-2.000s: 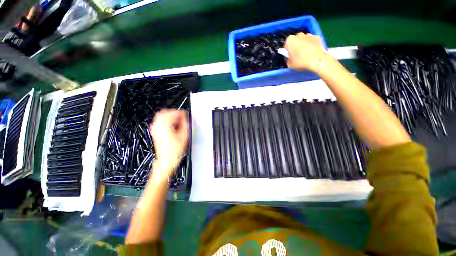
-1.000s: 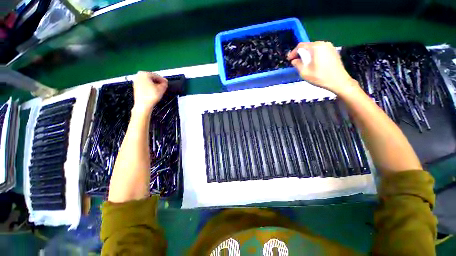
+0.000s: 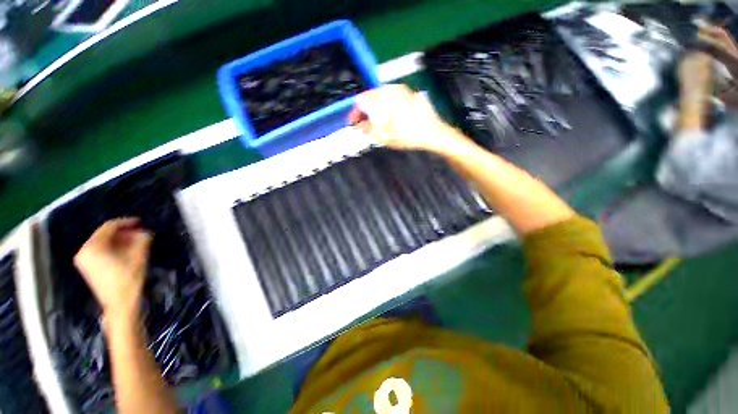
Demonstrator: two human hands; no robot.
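Observation:
A row of long black housings (image 3: pixel 336 230) lies side by side on a white sheet (image 3: pixel 217 238), notched ends away from me. My right hand (image 3: pixel 396 116) is over the upper edge of the row, near the blue bin's corner. Its fingers are curled; blur hides whether it holds anything. My left hand (image 3: pixel 116 257) is curled over the left black tray (image 3: pixel 188 170) of thin black rods; its contents cannot be made out. The blue bin (image 3: pixel 311 129) beyond the sheet holds small black parts.
The right black tray (image 3: pixel 558 158) holds a heap of thin rods and shows some bare floor. At the far right are another person's hand and light sleeve (image 3: pixel 702 166), beside a clear plastic bag (image 3: pixel 619 48). A yellow line (image 3: pixel 654 279) crosses the green floor.
The view has turned right, bringing the other person into sight. My right hand has moved from over the blue bin to the housings' upper edge. My left hand remains over the left tray.

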